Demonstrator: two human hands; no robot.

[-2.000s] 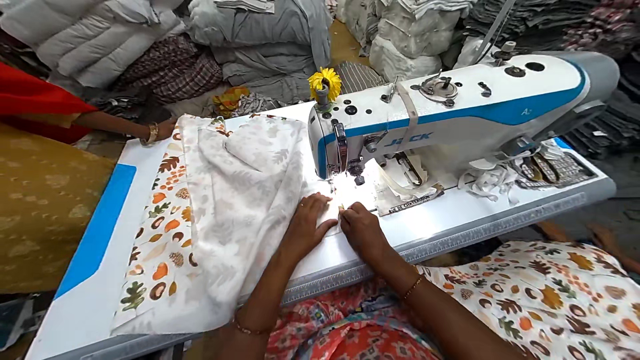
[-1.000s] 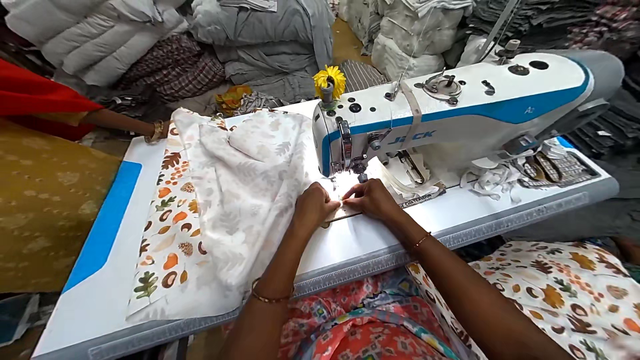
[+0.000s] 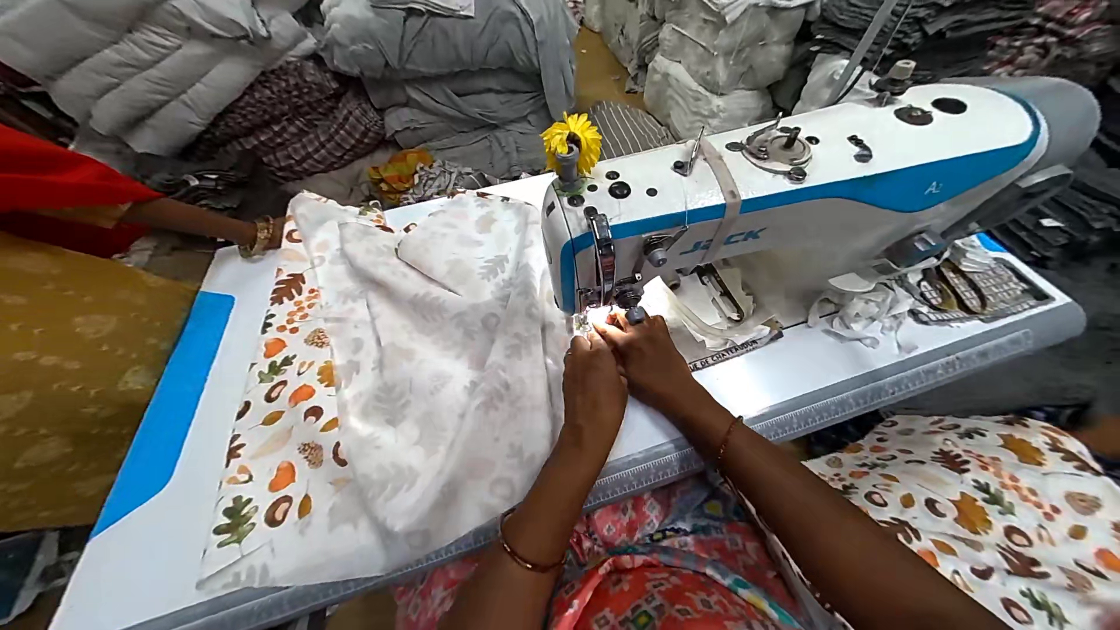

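A white and blue Jack sewing machine (image 3: 787,192) stands on the white sewing table (image 3: 787,367), its lamp lit at the needle. My left hand (image 3: 593,381) is right in front of the presser foot (image 3: 584,322), fingers pinched together. My right hand (image 3: 646,354) touches it from the right, fingertips also at the needle area. What the fingertips pinch is too small and glaring to make out. Leaf-printed white fabric (image 3: 437,367) lies left of the needle, mostly pale side up, its printed strip along the left. More of this printed fabric (image 3: 980,516) lies at lower right.
Another person's hand (image 3: 267,234) rests at the table's far left corner. Fabric scraps (image 3: 862,306) and a patterned piece (image 3: 980,284) lie under the machine arm. A measuring tape (image 3: 647,472) runs along the front edge. Stacked grey garments (image 3: 464,79) stand behind.
Both hands have moved closer to the needle and come together; two seconds ago they were apart in front of it. The fabric on the left lies much as before.
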